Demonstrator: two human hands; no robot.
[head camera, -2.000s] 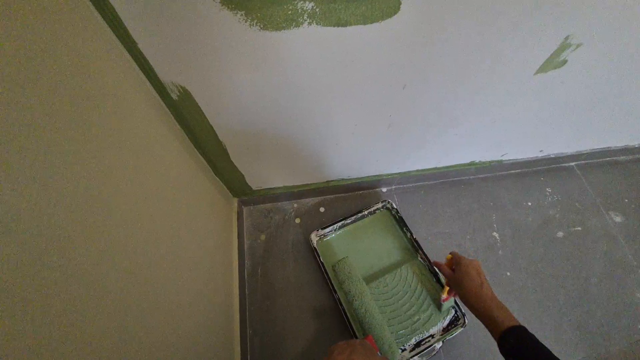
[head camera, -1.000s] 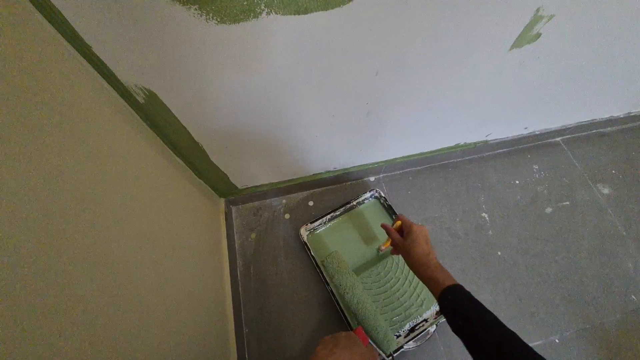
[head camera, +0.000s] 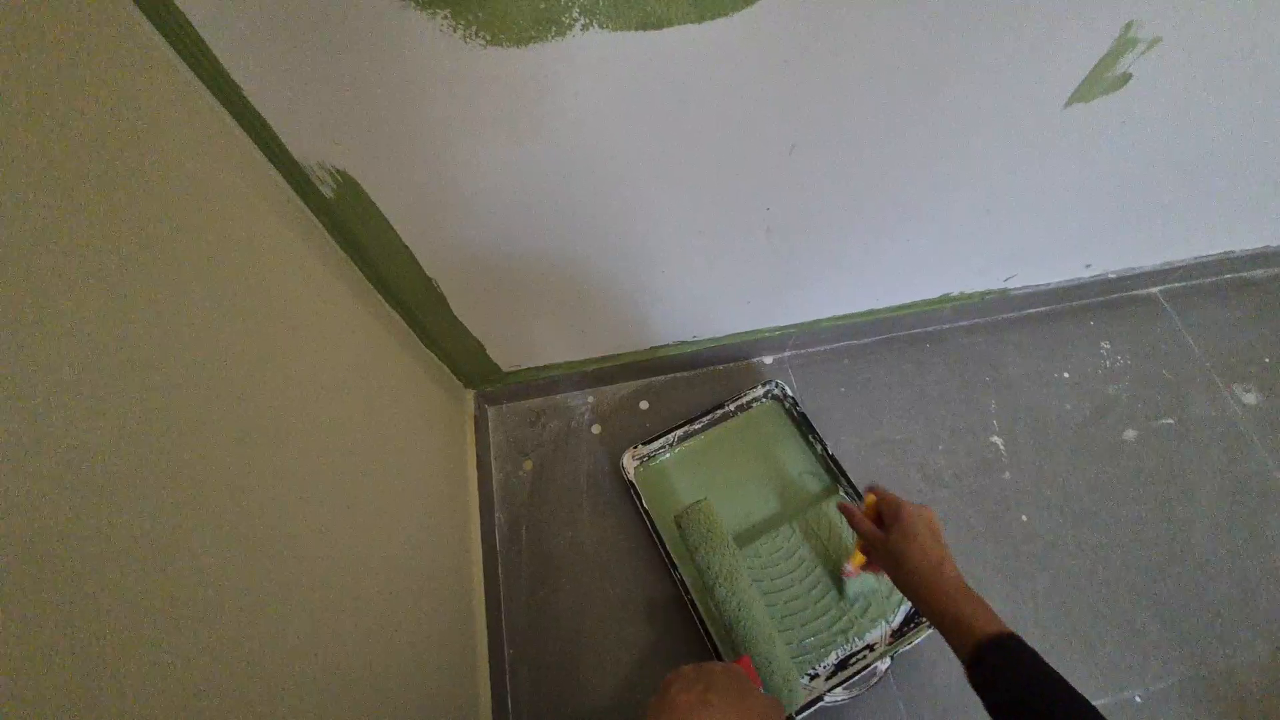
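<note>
A black paint tray (head camera: 648, 450) with green paint lies on the floor near the corner. At the bottom edge of the view my left hand (head camera: 715, 692) is closed on the red part of a paint roller, whose green-coated sleeve (head camera: 735, 590) rests along the tray's left side. My right hand (head camera: 905, 545) is over the tray's right rim, holding a small tool with a yellow and orange handle (head camera: 862, 545). The tool's far end is over the ribbed ramp and too blurred to name for sure.
Behind the tray stands a white wall (head camera: 760, 200) with green patches and green edges along the corner and above the grey baseboard (head camera: 880, 325). A yellowish wall (head camera: 230, 400) rises at the left. The grey tiled floor (head camera: 1090, 480) carries paint spots.
My right hand was higher over the tray's paint well one second ago and has come back down to the ramp's right side. The roller still lies at the tray's left side.
</note>
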